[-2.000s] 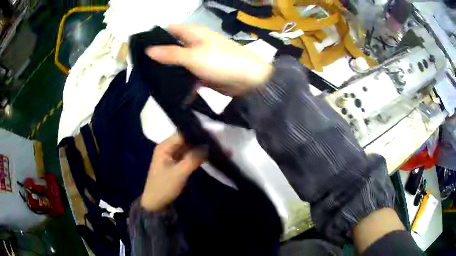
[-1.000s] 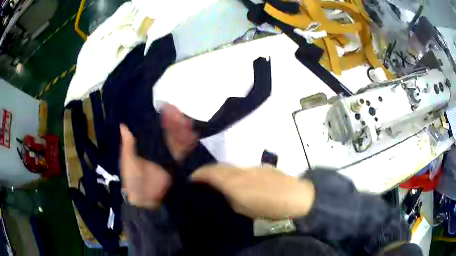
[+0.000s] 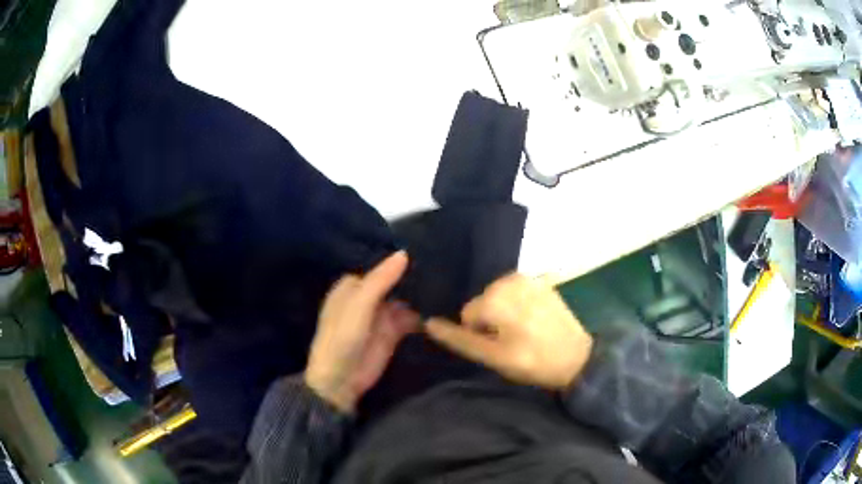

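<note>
A large navy-black garment panel (image 3: 227, 189) spreads from the upper left of the white table down to the wearer's lap. A dark folded band (image 3: 480, 151) lies at the table's front edge, with a wider dark part below it running to the hands. My left hand (image 3: 357, 331) holds the dark cloth, with the thumb on top near its edge. My right hand (image 3: 518, 331) is just to the right, fingers curled on the lower edge of the dark cloth. The fingertips of both hands almost meet; what lies between them is blurred.
The off-white sewing machine (image 3: 662, 52) stands on the white table (image 3: 312, 76) at the upper right. A brown-topped side stand (image 3: 90, 354) with dark pieces and white ties (image 3: 101, 248) is at the left. A red item (image 3: 770, 201) is beyond the table edge.
The view has shifted down and closer to the lap. The dark band has moved to the table's front edge. Both hands have come together on the cloth's edge.
</note>
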